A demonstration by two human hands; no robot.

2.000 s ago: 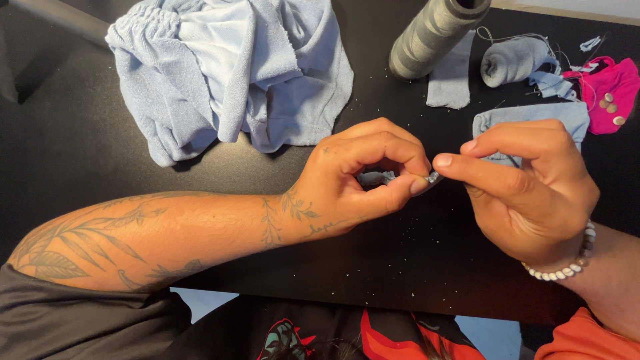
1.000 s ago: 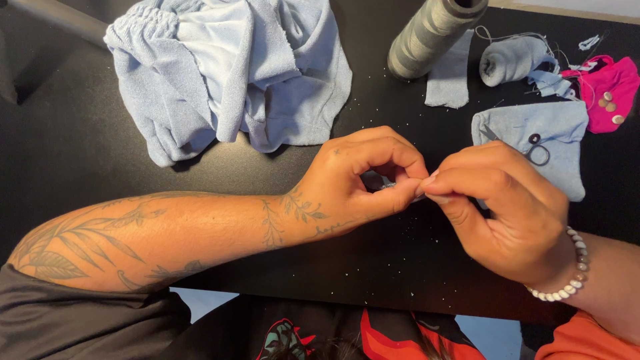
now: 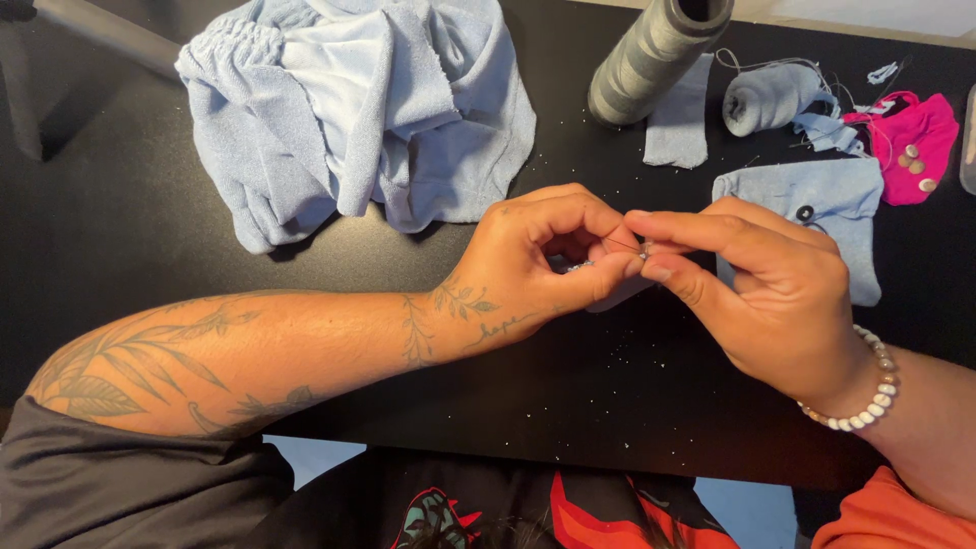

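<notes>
Above the black table, my left hand [image 3: 549,255] pinches a small piece of light fabric [image 3: 619,293], mostly hidden by the fingers. My right hand [image 3: 755,282] meets it fingertip to fingertip at the fabric's edge, where a thin dark line, a needle or thread [image 3: 621,244], shows between the fingers. Whether the right fingers grip the fabric or the needle cannot be told. Just behind the right hand lies a flat light-blue fabric piece [image 3: 854,229] with a dark button [image 3: 804,213] on it and part of a dark looped item, largely covered.
A gathered light-blue terry garment [image 3: 366,114] lies at the upper left. A grey thread cone [image 3: 648,61] stands at the top beside a blue fabric strip [image 3: 682,122]. Farther right are a rolled grey-blue cloth [image 3: 770,99], scraps, and a pink cloth [image 3: 903,137] holding several buttons. Small white specks dot the table.
My right hand dropped away from over the blue fabric piece, uncovering its button, then its fingers spread more at the pinch. The left hand has stayed nearly in place.
</notes>
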